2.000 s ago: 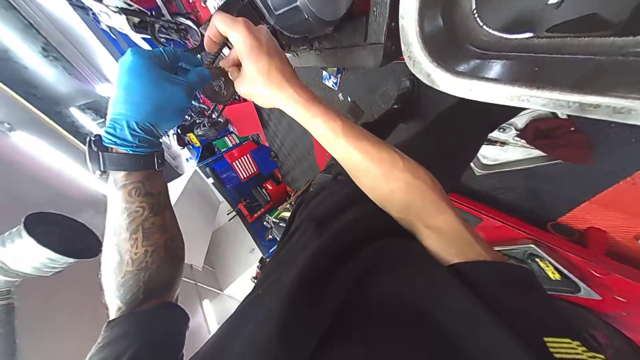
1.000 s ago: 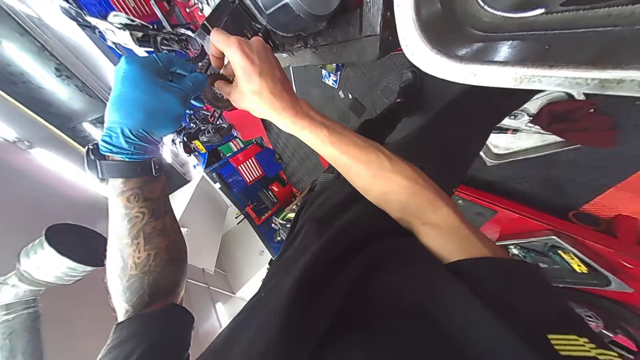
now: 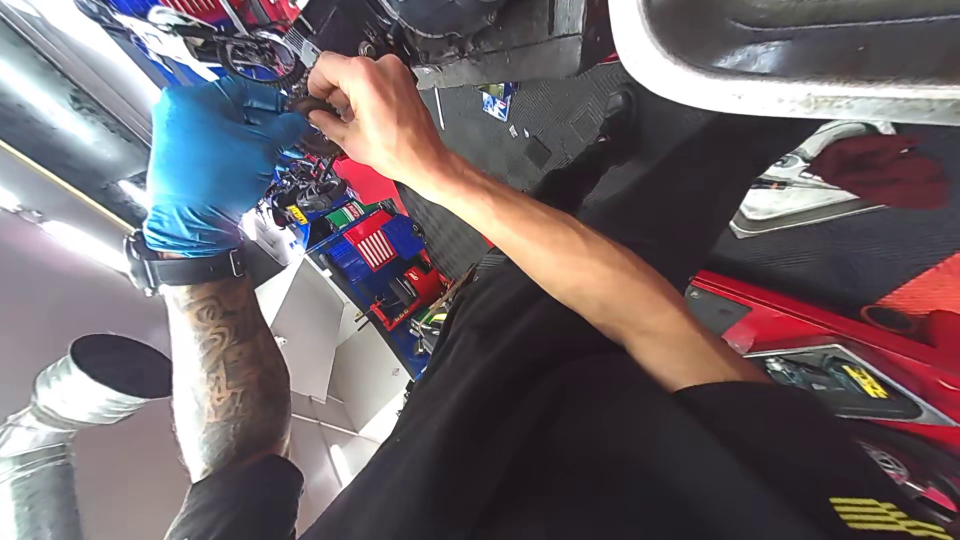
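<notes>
My left hand (image 3: 214, 154), in a blue glove, is at the upper left with its fingers closed on a dark, round metal part (image 3: 321, 141). My bare right hand (image 3: 386, 112) meets it from the right, thumb and fingers pinching the upper edge of the same part. The fingers of both hands hide much of it, and its exact kind cannot be told. Just above and to the right of my hands is a dark engine (image 3: 442, 15) on a grey, worn support (image 3: 502, 64).
A metal tray (image 3: 720, 101) juts in at the upper right. Below it, a dark red cloth (image 3: 877, 171) lies on a white panel (image 3: 780, 214). Red equipment (image 3: 810, 307) stands at the lower right. A flexible metal duct (image 3: 90, 390) is at the left, and off-road motorcycles (image 3: 259, 56) are beyond my hands.
The fingers of my right hand have shifted a little on the dark round part. My left hand stays closed around it.
</notes>
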